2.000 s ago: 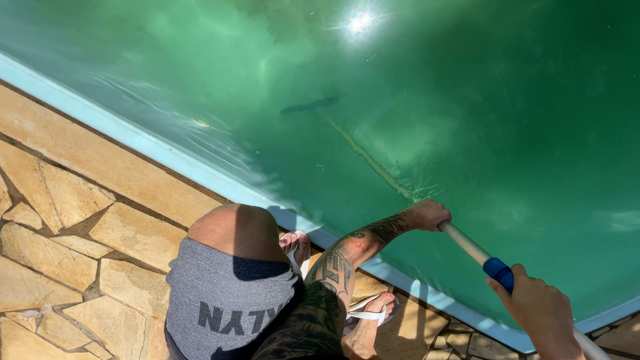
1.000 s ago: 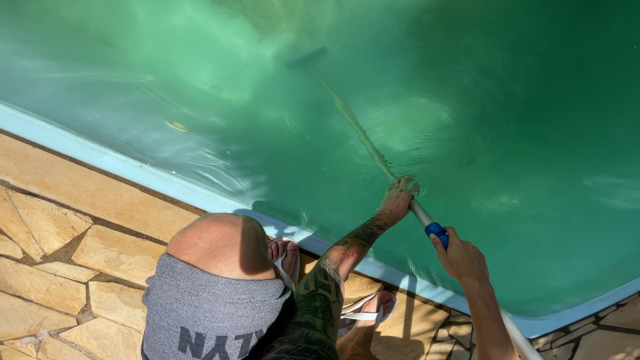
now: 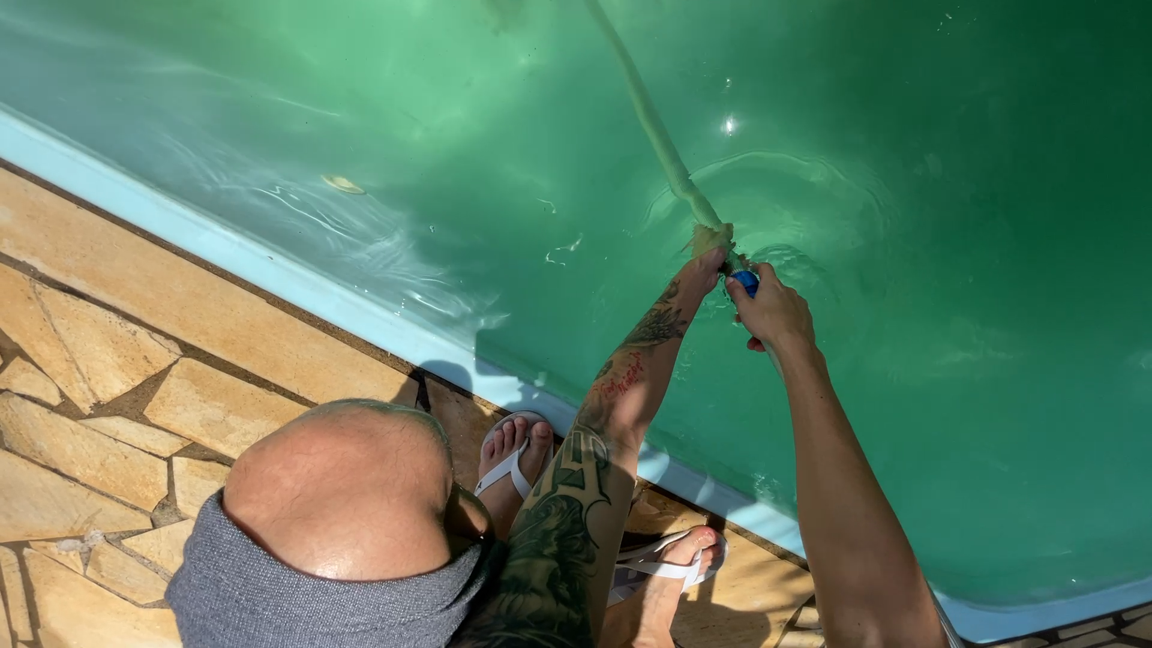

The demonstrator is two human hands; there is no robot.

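A long pole slants down into green pool water, its far end out of view at the top. My left hand, at the end of the tattooed arm, grips the pole at the water's surface and is partly under it. Just behind it, my right hand is closed around the pole at its blue collar. Ripples ring both hands. Behind my right hand, most of the pole is hidden by my forearm.
The pool's light blue edge runs diagonally below the water, bordered by irregular stone paving. My bent knee and feet in white flip-flops are close to that edge. A leaf floats at the left.
Both hands have moved farther out and down to the water along with the pole. The pole's submerged head, visible earlier as a dark bar, is out of view now.
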